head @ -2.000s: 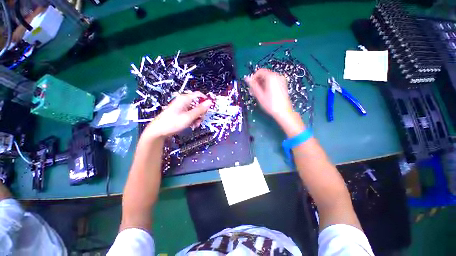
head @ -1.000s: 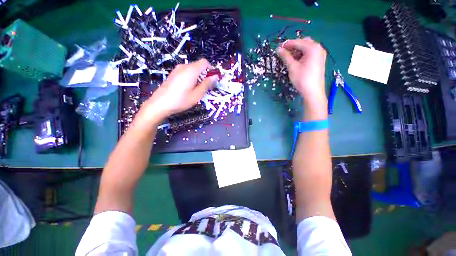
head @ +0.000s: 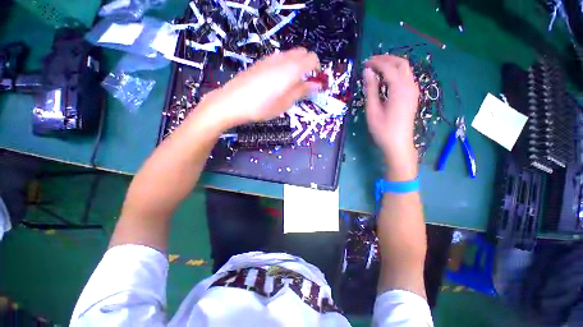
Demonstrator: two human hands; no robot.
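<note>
My left hand (head: pixel 281 83) is over the black mat (head: pixel 256 167), its fingers curled around something small and dark red at the fingertips; what it is cannot be made out. Below it lie a loose heap of thin white strips (head: pixel 319 121) and a comb-like black strip holder (head: pixel 262 135). My right hand (head: pixel 391 89) is over the pile of dark leads with silver-white bits (head: pixel 427 105) right of the mat. Its fingers are bent down and blurred; whether they hold a piece cannot be seen.
Loaded strips with white ends (head: pixel 246 25) lie at the mat's upper left. Blue-handled nippers (head: pixel 458 148), a paper note (head: pixel 500 121) and stacked fixtures (head: pixel 543 118) are on the right. Another note (head: pixel 311 209) hangs at the bench edge. Clear bags (head: pixel 131 89) and a black device (head: pixel 67 86) are left.
The view has shifted and turned. My right hand has moved from the top of the lead pile to its left side, nearer the mat. My left hand stays over the mat with the red thing.
</note>
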